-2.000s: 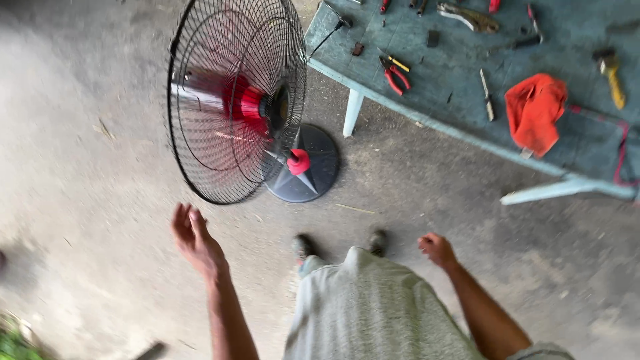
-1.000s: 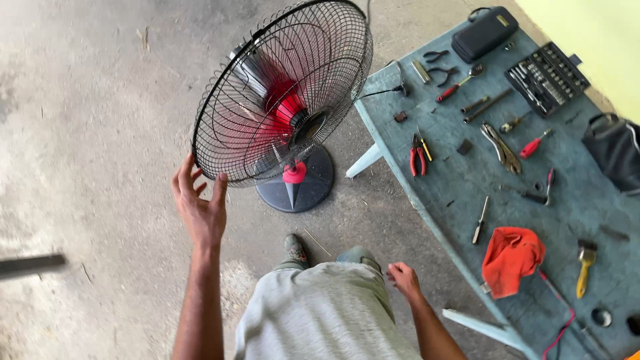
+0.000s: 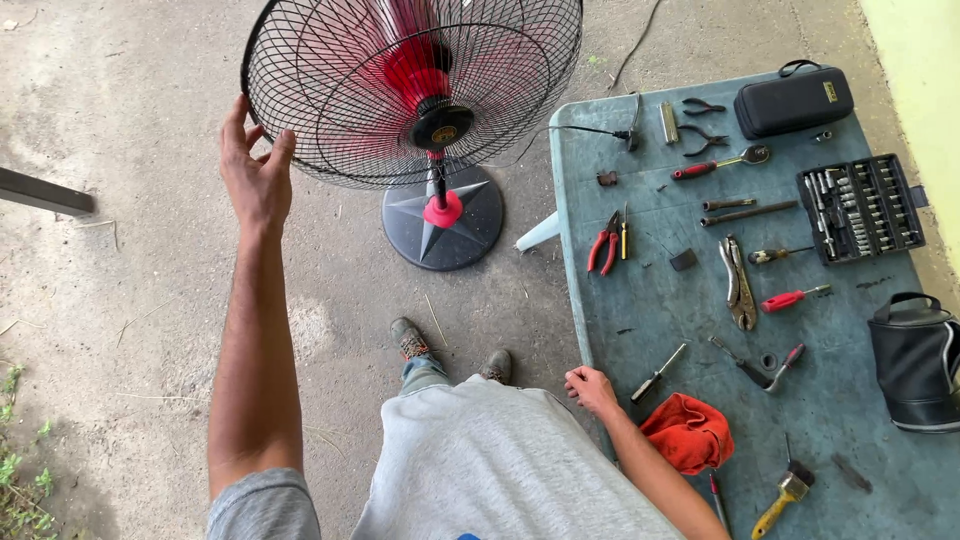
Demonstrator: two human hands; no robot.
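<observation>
My left hand (image 3: 257, 169) is at the left rim of the black wire grille of a pedestal fan (image 3: 431, 86), its fingers apart; the fingertips appear to touch the rim. The fan has a red body and a round black base (image 3: 480, 217) on the floor. My right hand (image 3: 592, 388), fingers curled, is at the left edge of the blue-green table (image 3: 581, 315), near a screwdriver (image 3: 658, 373) and a red cloth (image 3: 688, 433). Whether it holds anything cannot be seen.
On the table lie red-handled pliers (image 3: 609, 244), locking pliers (image 3: 737, 283), a ratchet (image 3: 724, 161), a socket set (image 3: 861, 208), a paintbrush (image 3: 784, 499), a black case (image 3: 793, 101) and a black bag (image 3: 915, 360). A dark metal bar (image 3: 45, 193) juts in at left.
My left hand has come up to the fan's grille, from below it two seconds ago. My right hand, away from the table earlier, is now at its edge. The view has shifted.
</observation>
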